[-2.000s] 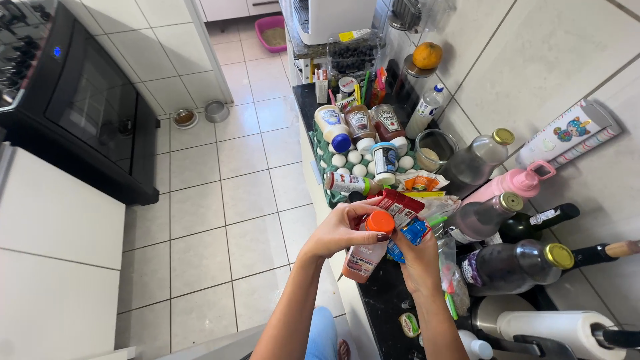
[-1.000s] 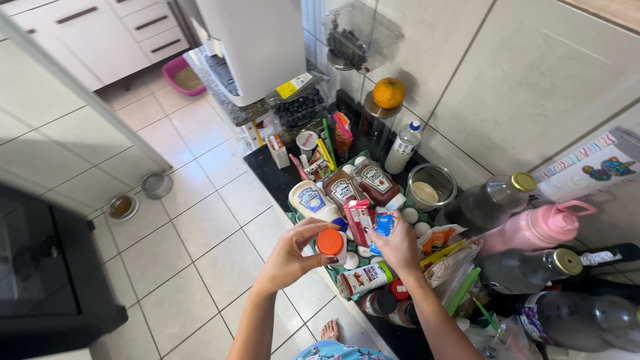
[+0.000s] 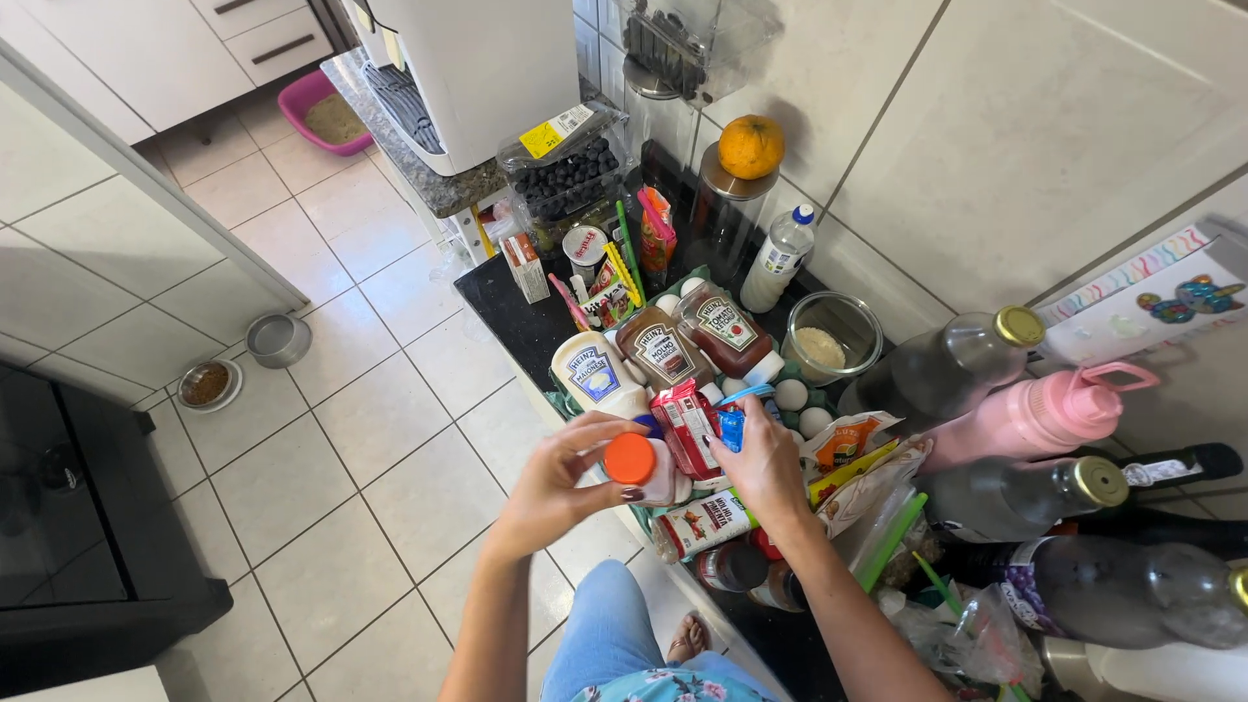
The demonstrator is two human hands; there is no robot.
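My left hand grips a small jar with an orange lid, held upright over the counter's front edge. In my right hand is a red packet, along with a blue item whose kind I cannot tell. Just beyond lie a mayonnaise bottle, a brown sauce bottle and a ketchup bottle, on a green egg carton with several white eggs. A pepper sauce bottle lies below the packet.
Glass bowl, plastic bottle, pink water bottle and dark bottles stand to the right. Blueberries in a clear box and an orange on a canister are farther back. Pet bowls sit on the tiled floor.
The view has swung toward the far end of the counter. Both hands still hold the jar and the red packet, which are now beside the sauce bottles.
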